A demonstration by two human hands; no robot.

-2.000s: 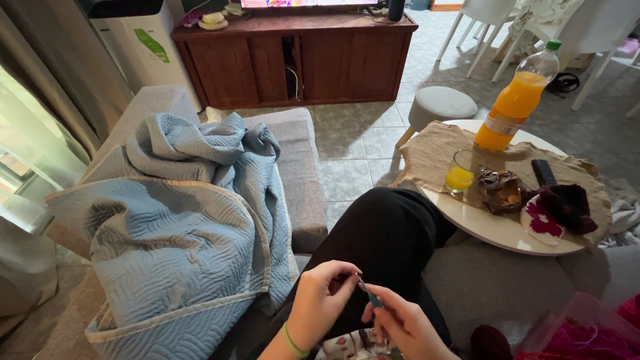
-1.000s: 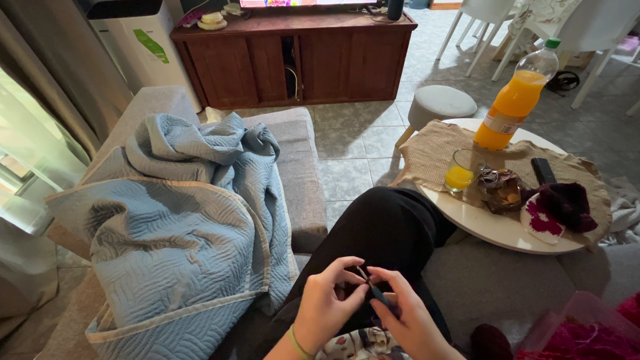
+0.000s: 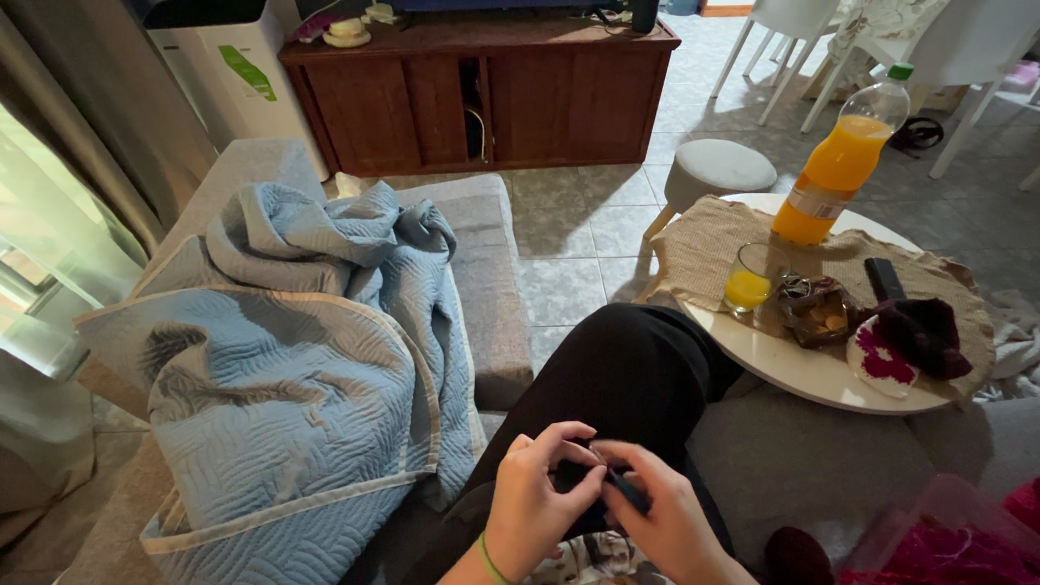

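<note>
Both hands meet low in the centre, over my lap. My right hand is closed around a slim dark-handled tool, perhaps a crochet hook, whose tip points toward the other hand's fingertips. With thumb and fingers pinched into a ring, my left hand touches the tool's tip; any small dark piece between its fingers is too dim to make out. A green band circles the left wrist. A dark red ball of yarn lies on the sofa at lower right, beside a clear bag of magenta yarn.
At right, a round white table holds an orange drink bottle, a glass, an opened snack packet, a black remote and dark and pink-white knitted pieces. A blue quilt covers the sofa at left.
The fingers of both hands have shifted slightly around the tool, and the right hand's fingers have curled closer to the left's. The hands stay together over the lap.
</note>
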